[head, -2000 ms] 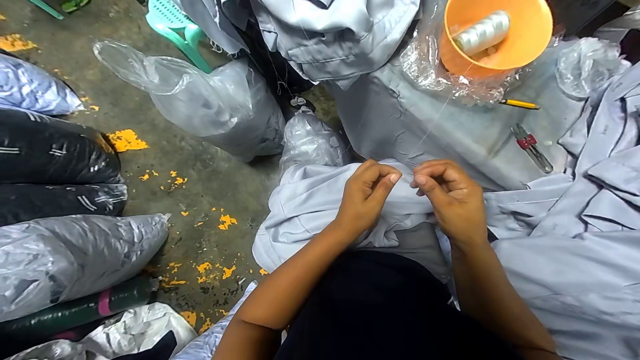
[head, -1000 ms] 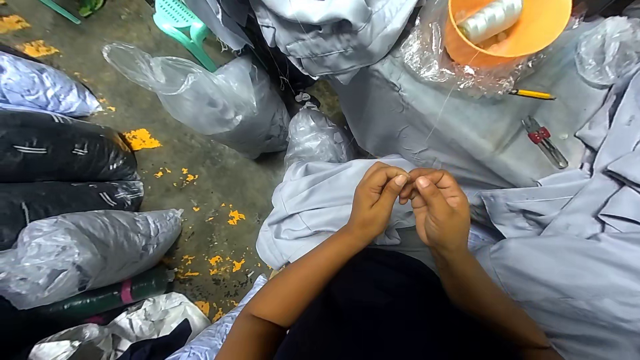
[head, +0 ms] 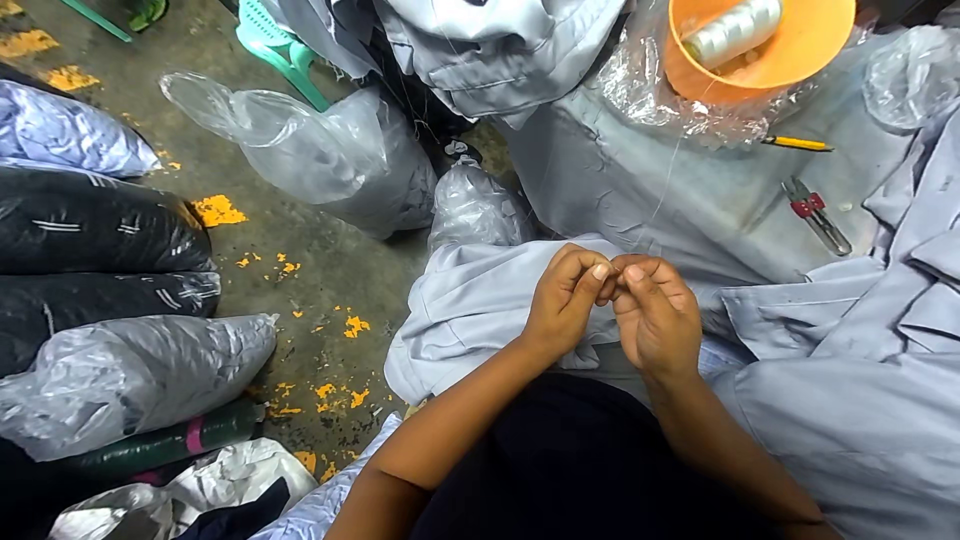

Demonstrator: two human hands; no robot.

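My left hand (head: 564, 300) and my right hand (head: 656, 311) meet fingertip to fingertip above a light grey cloth garment (head: 469, 307). Thumb and forefinger are pinched on each hand. A fine thread (head: 670, 176) runs up from the fingers toward a cone of white thread (head: 739, 34) lying in an orange plastic bucket (head: 757, 91). Something tiny shows between the fingertips, too small to name. Thread snips with red parts (head: 816, 215) and a yellow pencil or cutter (head: 799, 143) lie on the grey-covered table (head: 720, 195) beyond my right hand.
Grey garments (head: 847, 420) spread at the right, and more (head: 495, 52) are heaped at the top. Clear plastic bags (head: 337, 161) and a green plastic stool (head: 277, 45) stand on the floor. Filled black bags (head: 97, 225) and grey bags (head: 142, 375) line the left.
Two seconds ago my hands were slightly apart; since then they have come together, fingertips touching. The snips and the bucket still lie where they were on the table.
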